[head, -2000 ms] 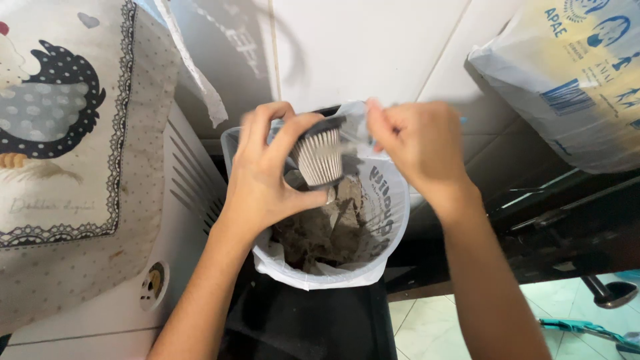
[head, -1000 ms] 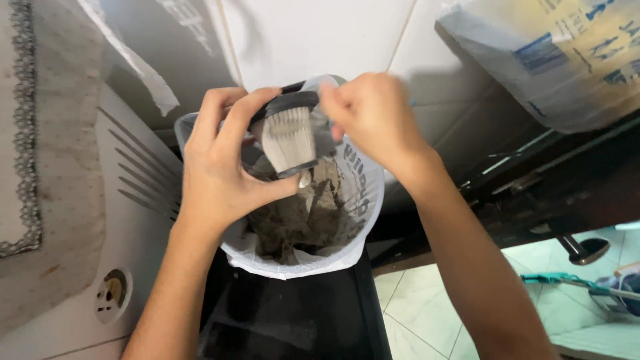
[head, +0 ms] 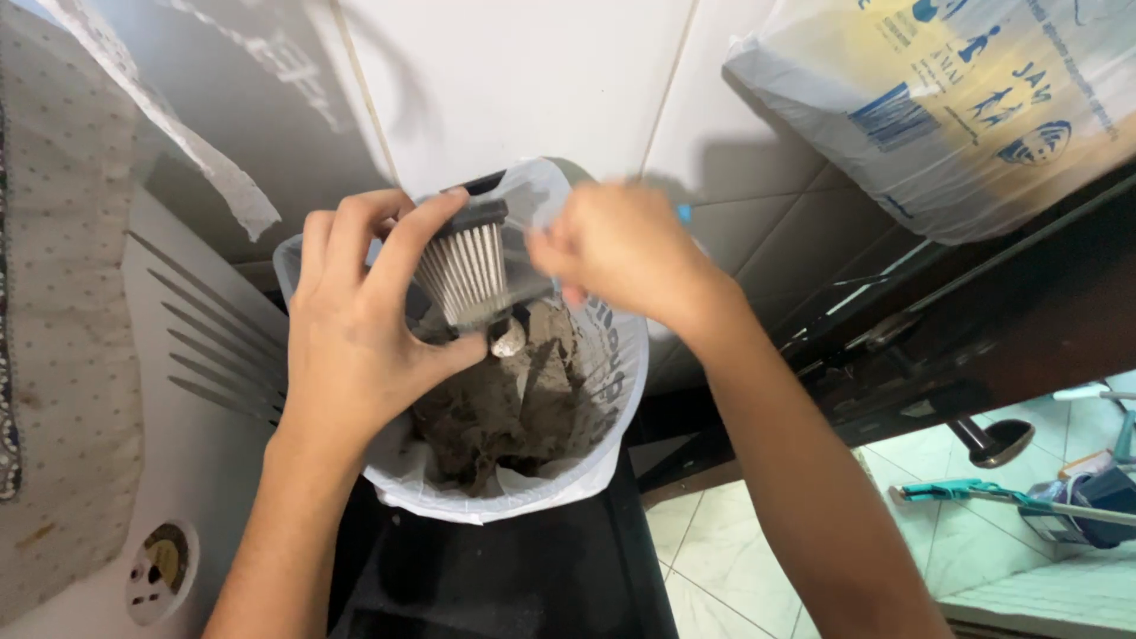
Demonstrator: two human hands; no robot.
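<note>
My left hand holds a pleated vacuum cleaner filter by its dark rims, fingers above and thumb below, over a lined white plastic bin. The filter's pale pleats face right. Grey dust and lint lie inside the bin. At the filter's right side is my right hand, blurred, its fingers curled round a thin, partly hidden tool; a small blue part shows beside the hand, and I cannot tell what the tool is.
The bin stands on a black surface against a white tiled wall. A vented white appliance with a cloth cover is at left. A printed plastic bag hangs over dark furniture at upper right. A teal-headed mop or broom shows at lower right.
My left hand keeps hold of the filter over the bin, its tilt changing slightly. My right hand stays blurred beside it. The view has shifted somewhat.
</note>
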